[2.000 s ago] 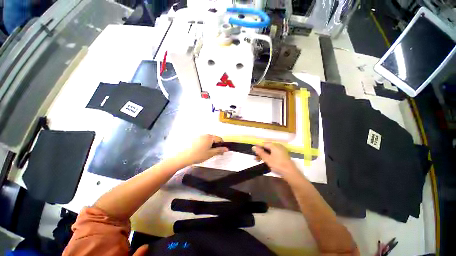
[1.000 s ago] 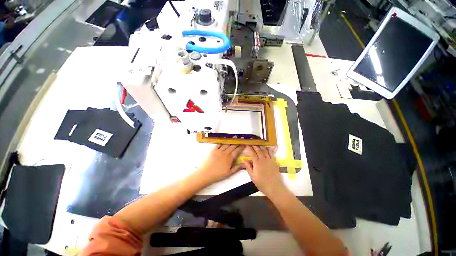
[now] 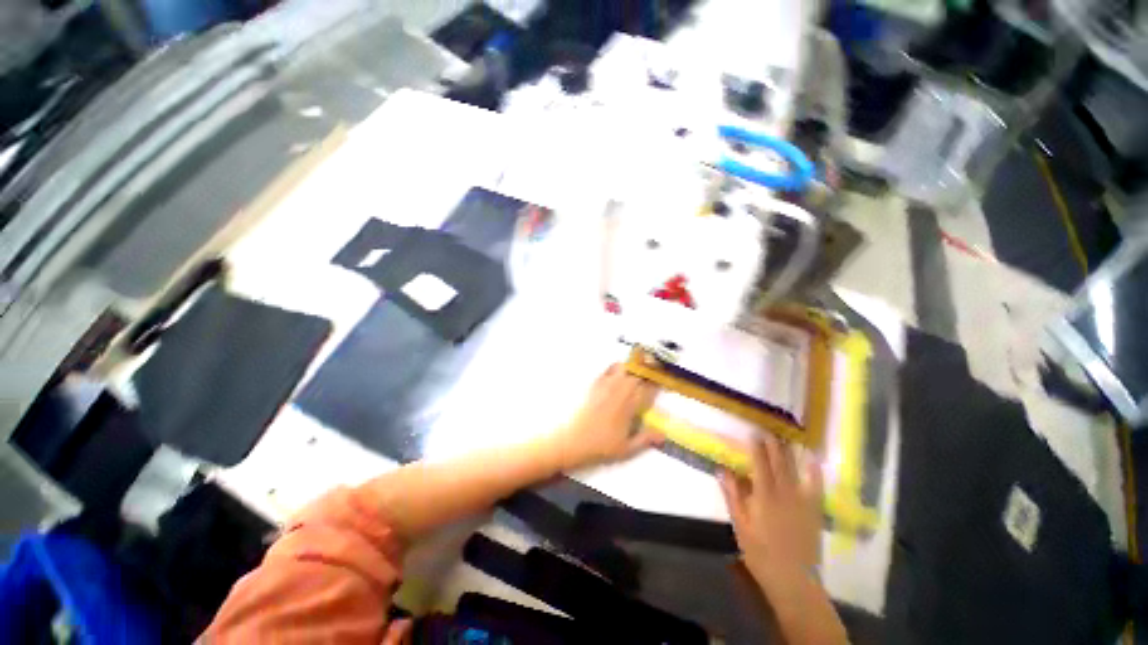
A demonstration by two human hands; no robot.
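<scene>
The amber clamp frame (image 3: 816,378) sits under the white machine head (image 3: 686,252). A dark strip (image 3: 743,388) shows along the inside of the frame's front edge. My left hand (image 3: 613,416) is at the frame's front left corner. My right hand (image 3: 777,504) lies flat with fingers apart on the template plate, fingertips near the frame's front edge. I see nothing held in either hand. Several black strips (image 3: 661,525) lie in front of me near my lap. The picture is blurred.
Small black panels (image 3: 472,280) with a white label lie left of the machine. A black panel (image 3: 233,372) lies at far left. Large black panels (image 3: 969,504) lie at right. A tablet (image 3: 1114,315) is cut off at the right edge. Yellow tape (image 3: 856,435) edges the template plate.
The strip held between my hands two seconds ago is no longer in them; a dark strip shows inside the frame. My hands have moved apart since one second ago. The view has turned left.
</scene>
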